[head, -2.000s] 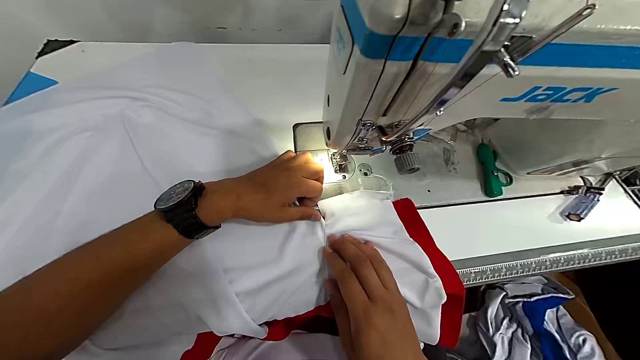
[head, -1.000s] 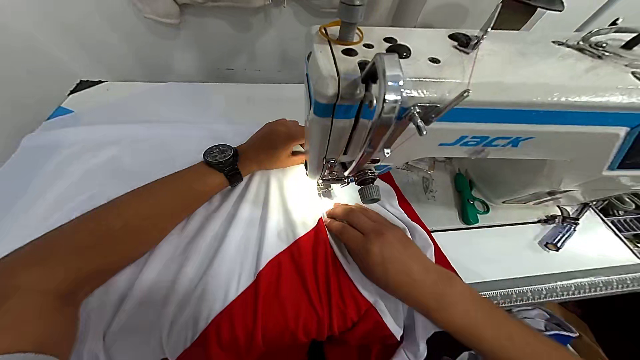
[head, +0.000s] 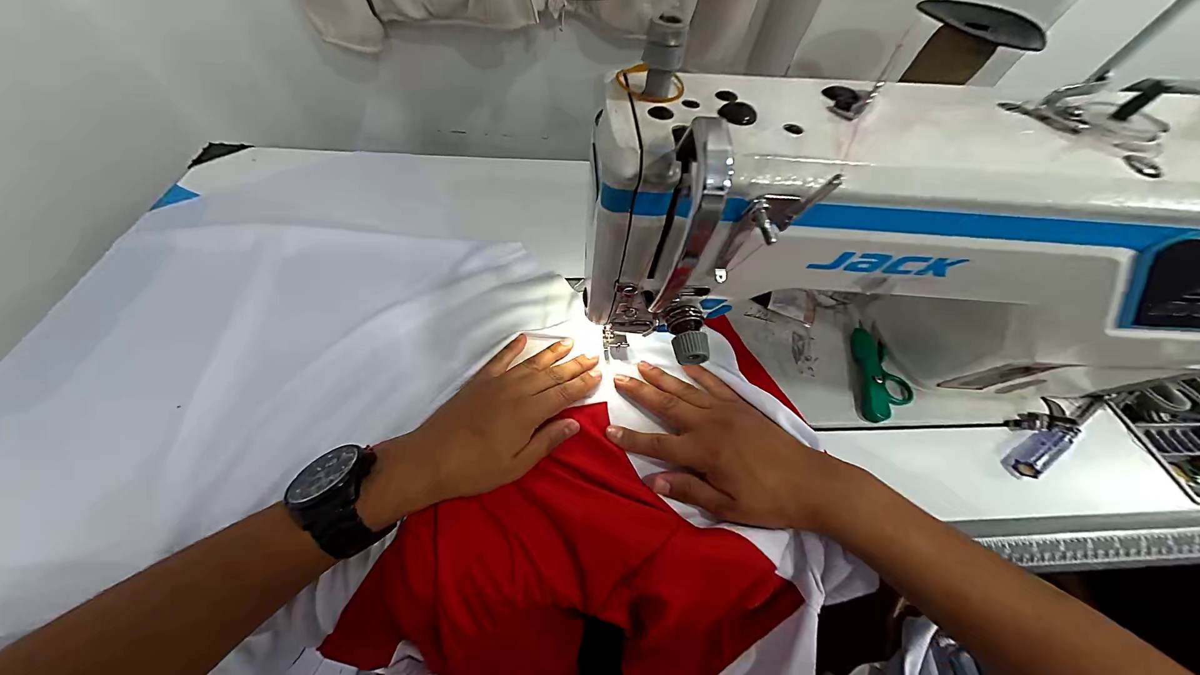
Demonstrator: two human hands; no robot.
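My left hand (head: 511,417), with a black watch on its wrist, lies flat on white and red fabric left of the presser foot (head: 614,343) of a Jack sewing machine (head: 881,187). To the right of the foot, my right hand (head: 712,436) rests palm down on the same work, fingers spread. White fabric (head: 234,356) spreads over the table at left and runs under the foot. A red fabric panel (head: 553,553) lies bunched between my forearms, its tip just below the lit needle area. The needle itself is hard to make out.
Green thread snips (head: 874,377) lie on the machine bed under the arm. A metal and clear fitting (head: 1041,448) sits farther right. A measuring tape (head: 1092,548) runs along the table's front edge. A wall stands behind, and cloth lies below the table at the lower right.
My left hand has come from beside the machine head toward the front of the foot. My right hand has shifted right, its fingers now spread. More red fabric shows than two seconds ago.
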